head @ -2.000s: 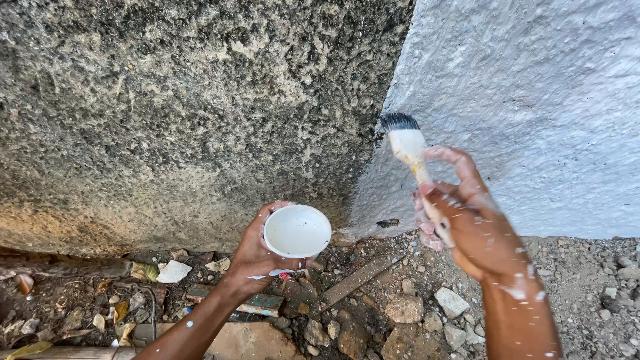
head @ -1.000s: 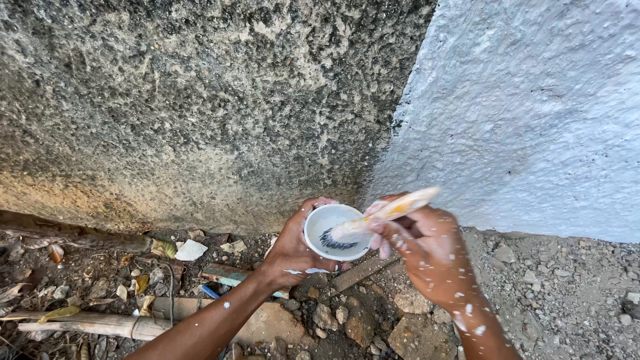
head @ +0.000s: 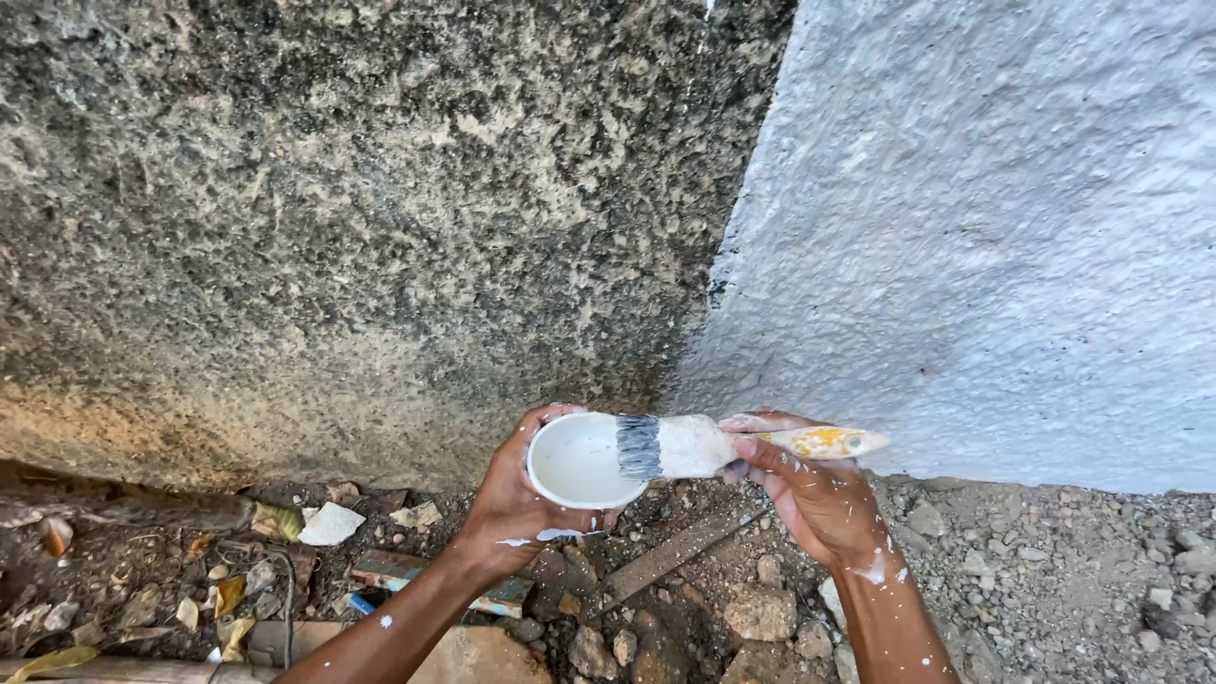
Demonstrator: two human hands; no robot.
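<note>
My left hand (head: 518, 499) holds a white bowl (head: 570, 464) of white liquid by its side, low in front of the wall. In my right hand (head: 807, 489) is a paintbrush (head: 693, 446), gripped around its worn white and yellow handle. The brush lies about level, its dark, white-streaked bristles over the bowl's right rim. White spatters mark both hands and forearms. Behind them, the rough grey-black wall (head: 380, 218) meets a white-coated surface (head: 978, 247) along a slanting edge.
Rubble, stones (head: 760, 613) and dry leaves cover the ground at the wall's foot. A flat strip (head: 679, 556) lies below the brush, and a paint-worn piece of wood (head: 389, 570) lies partly behind my left forearm. At the lower left is a pole (head: 142, 671).
Two seconds ago the brush was up at the edge of the white coat; one second ago its bristles were inside the bowl. Now they are at the bowl's right rim, the handle pointing right.
</note>
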